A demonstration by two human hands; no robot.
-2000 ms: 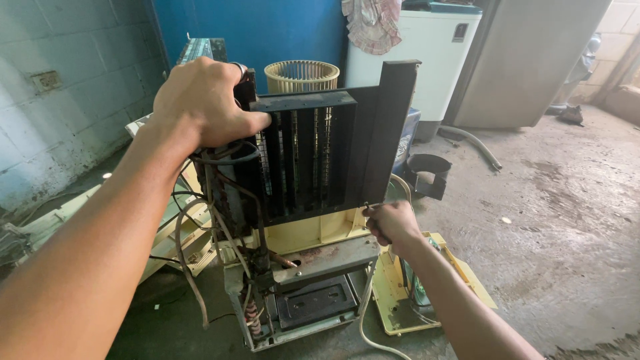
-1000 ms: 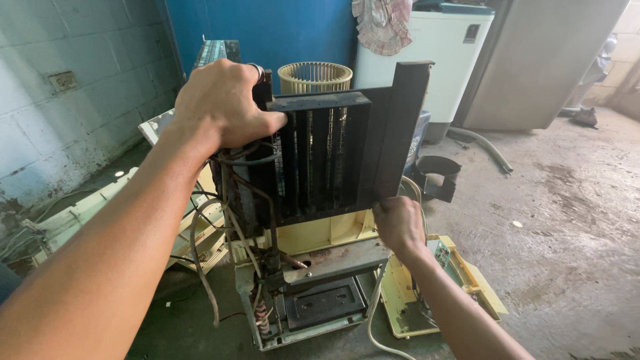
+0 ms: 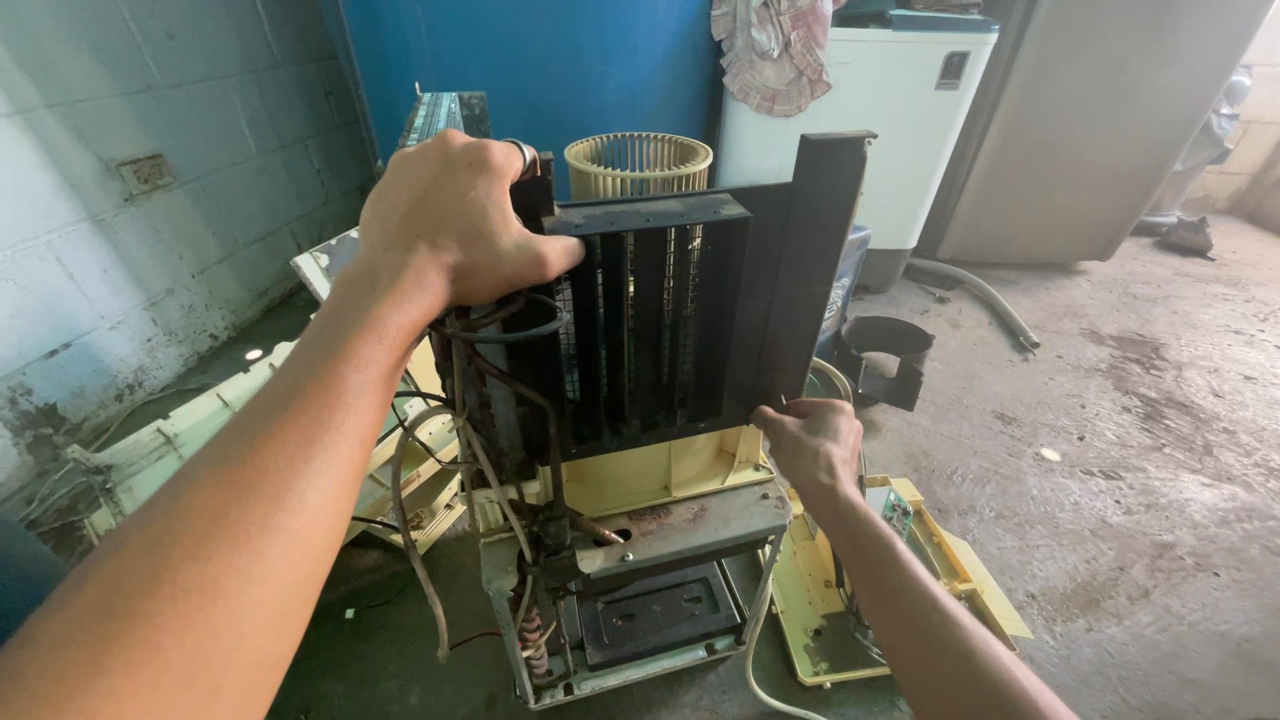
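Note:
A black slatted panel (image 3: 770, 290) stands upright above the metal frame (image 3: 690, 530) of an opened appliance. My left hand (image 3: 460, 220) grips the panel's upper left part, thumb over its front edge; the other fingers are hidden behind. At the panel's lower right corner is my right hand (image 3: 815, 435), its fingers bent against the edge; whether it pinches something small cannot be told. Behind the panel rises a cream blower wheel (image 3: 640, 165). Copper pipes and cables (image 3: 480, 440) hang at the left side. Below the panel shows a cream plastic housing (image 3: 670, 468).
Cream plastic casing parts (image 3: 190, 430) lie at left by the block wall. A yellowish plastic cover (image 3: 820, 600) with a circuit board lies at right on the concrete floor. Beyond are a black round bracket (image 3: 885, 350), a grey hose (image 3: 980, 290), a white washing machine (image 3: 880, 130) and a blue drum (image 3: 530, 70).
My right hand has stayed at the panel's lower right corner, with its fingers and wrist slightly shifted. My left hand keeps its hold at the upper left.

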